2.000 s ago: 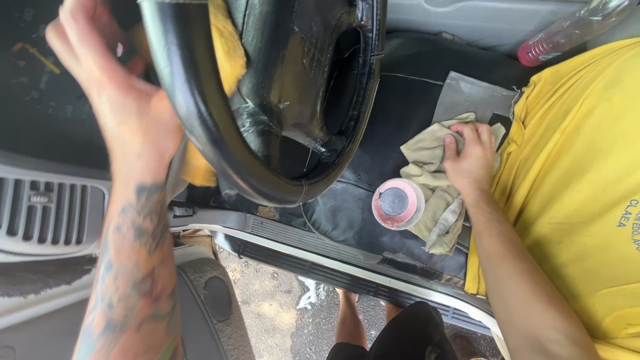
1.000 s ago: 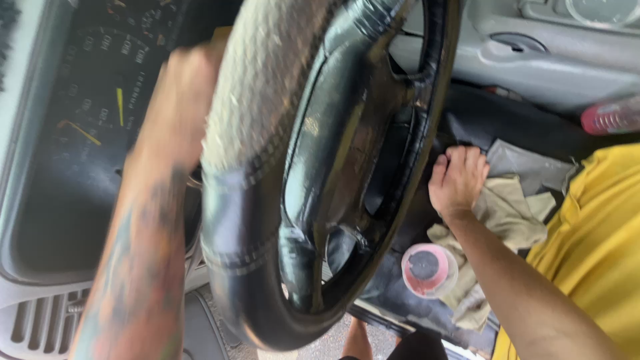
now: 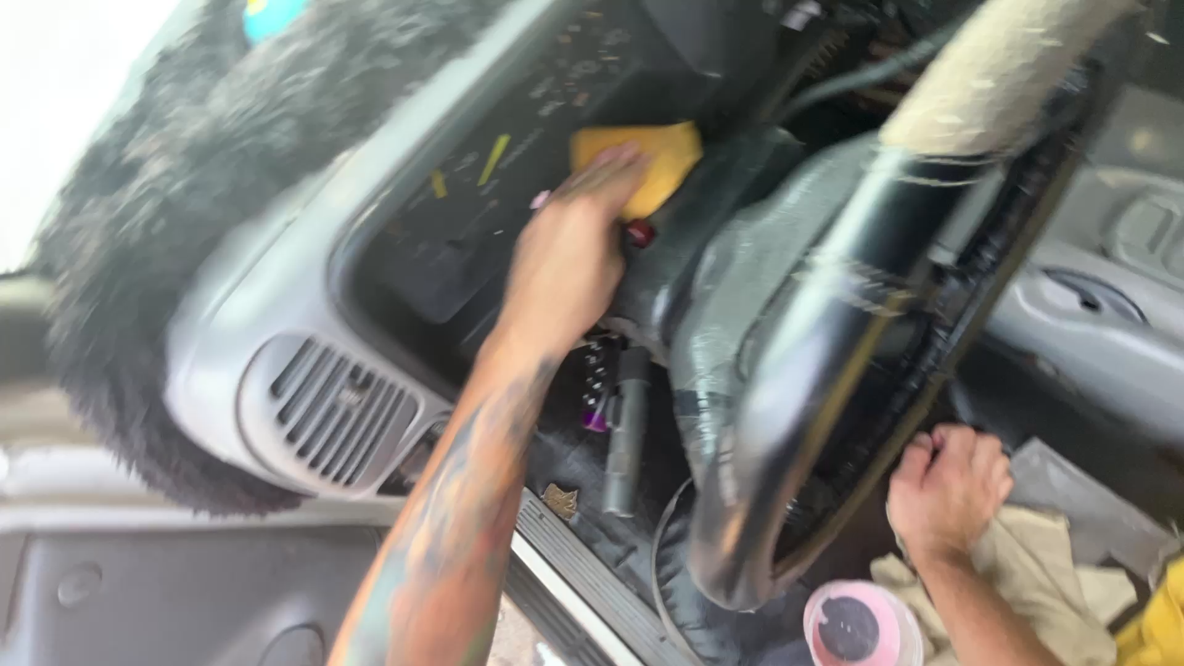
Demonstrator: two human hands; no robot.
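My left hand [image 3: 578, 245], on the tattooed arm, holds a yellow cloth [image 3: 657, 162] against the lower edge of the instrument cluster [image 3: 481, 185], beside the steering column. To its right stands the steering wheel [image 3: 795, 370], black with a light textured cover [image 3: 999, 83] on part of the rim. My right hand [image 3: 953, 490] leans on the dark seat beyond the wheel, fingers bent and partly hidden; nothing shows in it. Just below it a beige cloth [image 3: 1036, 583] lies bunched on the seat. A pink and white round container [image 3: 865, 629] with a grey centre is beside that cloth.
Grey furry fabric [image 3: 185, 231] covers the dashboard top, above an air vent [image 3: 342, 407]. A column stalk [image 3: 629, 435] and hanging keys with a purple piece [image 3: 595, 421] are below my left hand. The metal door sill [image 3: 592, 583] runs along the bottom. Yellow fabric [image 3: 1156, 620] shows at lower right.
The view has swung towards the dashboard. My left hand and the yellow cloth, earlier mostly behind the wheel rim, now show at the cluster. My right hand has moved off the beige cloth onto the seat.
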